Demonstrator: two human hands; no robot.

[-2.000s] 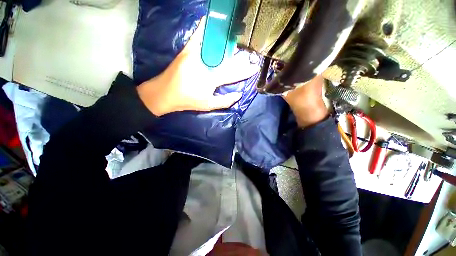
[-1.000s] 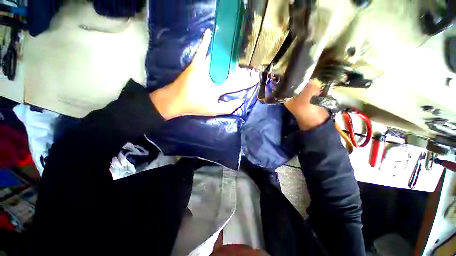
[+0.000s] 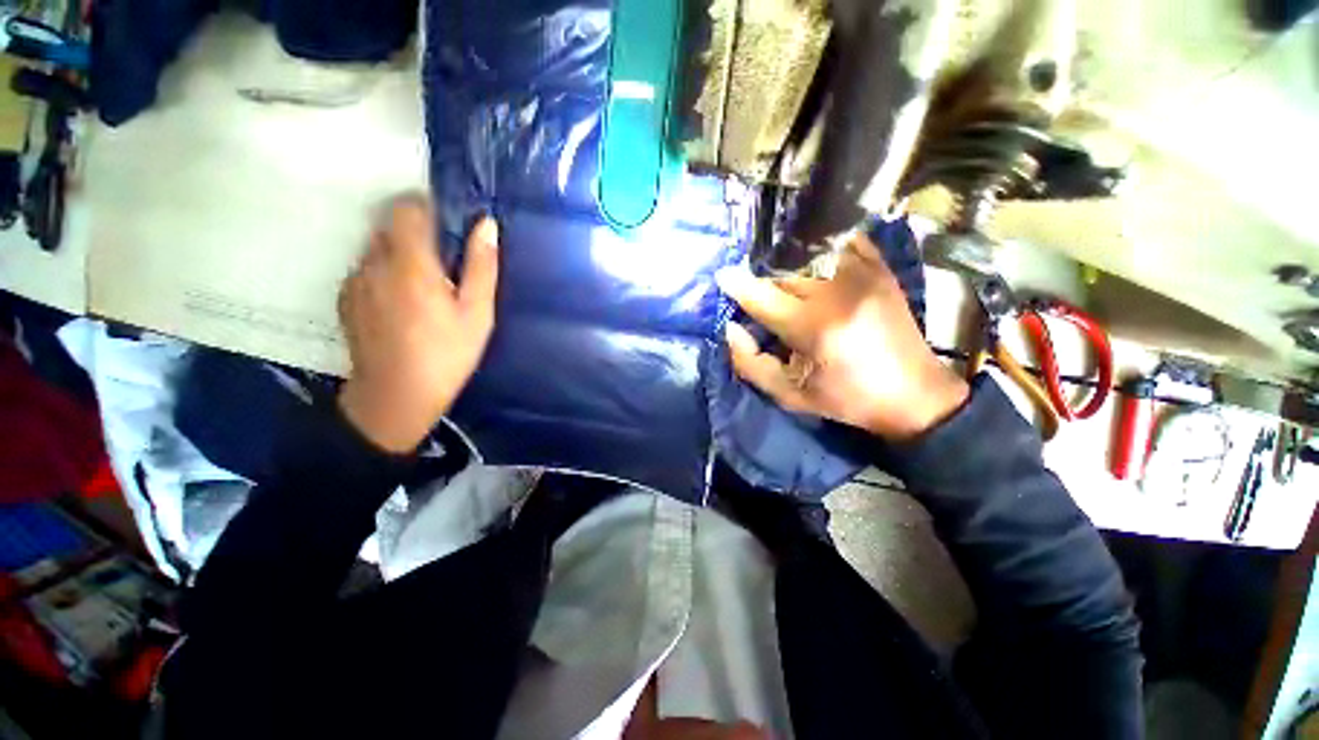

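A shiny navy quilted panel (image 3: 593,383) lies on the pale machine table and hangs over its front edge. A duller navy piece (image 3: 774,434) lies along its right side, partly under my right hand. My left hand (image 3: 420,318) is at the panel's left edge, thumb and fingers apart, slightly blurred. My right hand (image 3: 854,347) pinches fabric at the seam between the two pieces, just in front of the needle area. The sewing machine head (image 3: 1157,188) is above and right. The needle itself is not clear.
A teal lamp bar (image 3: 638,116) hangs over the panel. Scissors (image 3: 1068,362) with orange and red handles and a red-handled tool (image 3: 1134,434) lie right. Dark navy pieces (image 3: 340,26) lie at the back left. White and navy fabric (image 3: 130,419) is below the table's left edge.
My left hand has moved left from the panel's middle to its left edge. My right hand has come out from behind the machine head to the seam, and its fingers now show.
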